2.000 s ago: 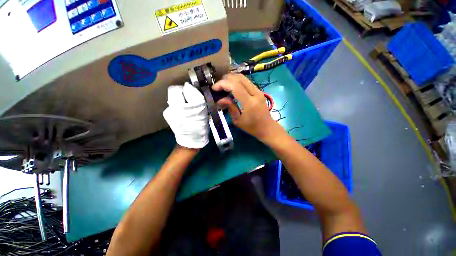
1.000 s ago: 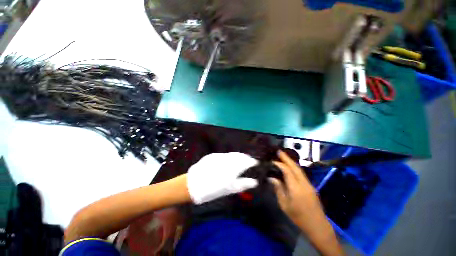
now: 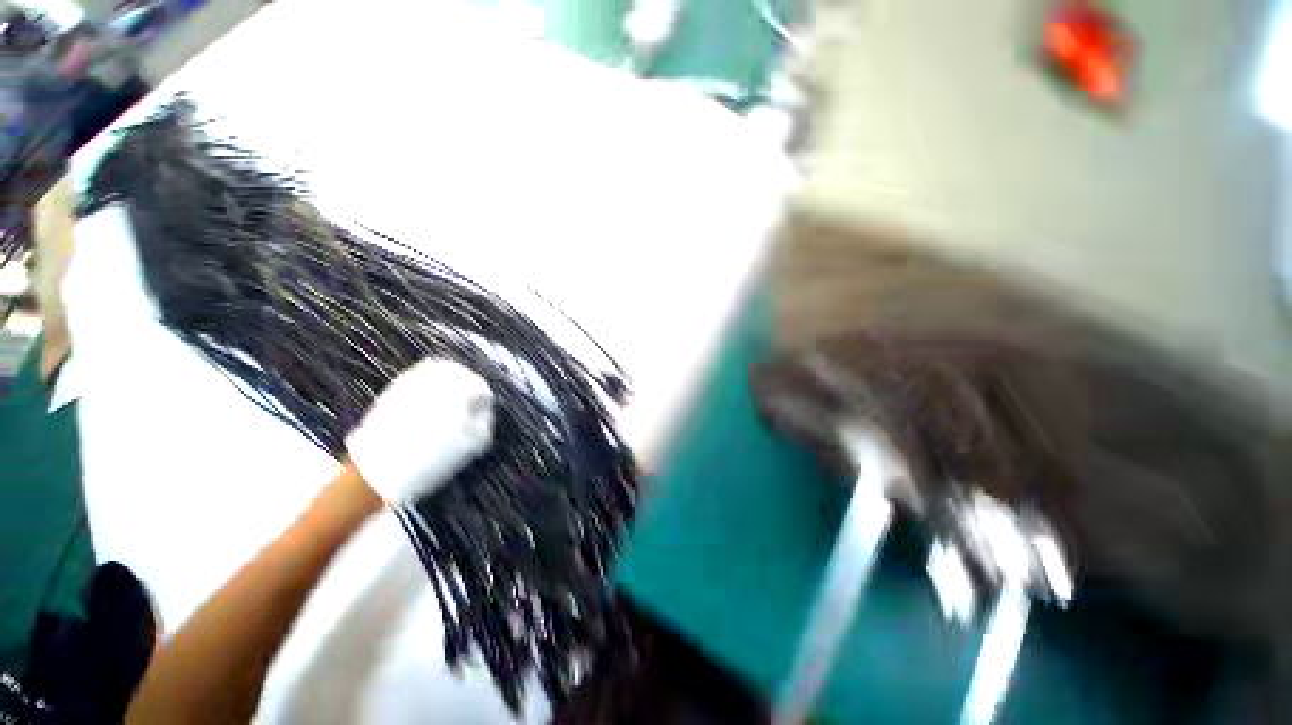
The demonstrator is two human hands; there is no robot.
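Observation:
A long loose heap of thin black cables (image 3: 284, 276) lies across the white-covered table (image 3: 567, 170), with shiny connector ends at its lower right end. My left hand (image 3: 425, 429), in a white glove, rests on the lower middle of the heap. Its fingers are blurred and turned away, so whether they grip a cable cannot be told. My right hand is out of the picture. The winding head disc (image 3: 978, 397) is blurred at the right, with two silvery winding pins (image 3: 839, 595) sticking out towards the bottom.
The beige machine housing (image 3: 935, 156) with a red switch (image 3: 1088, 54) fills the upper right. The green bench mat (image 3: 709, 524) adjoins the white table. A dark object (image 3: 106, 637) is at the lower left corner. A blurred cluttered area lies at the upper left.
The view has swung left to the cable heap. My left hand has left the dark bundle and is now on the heap. My right hand, the bundle and the blue bin have gone out of view.

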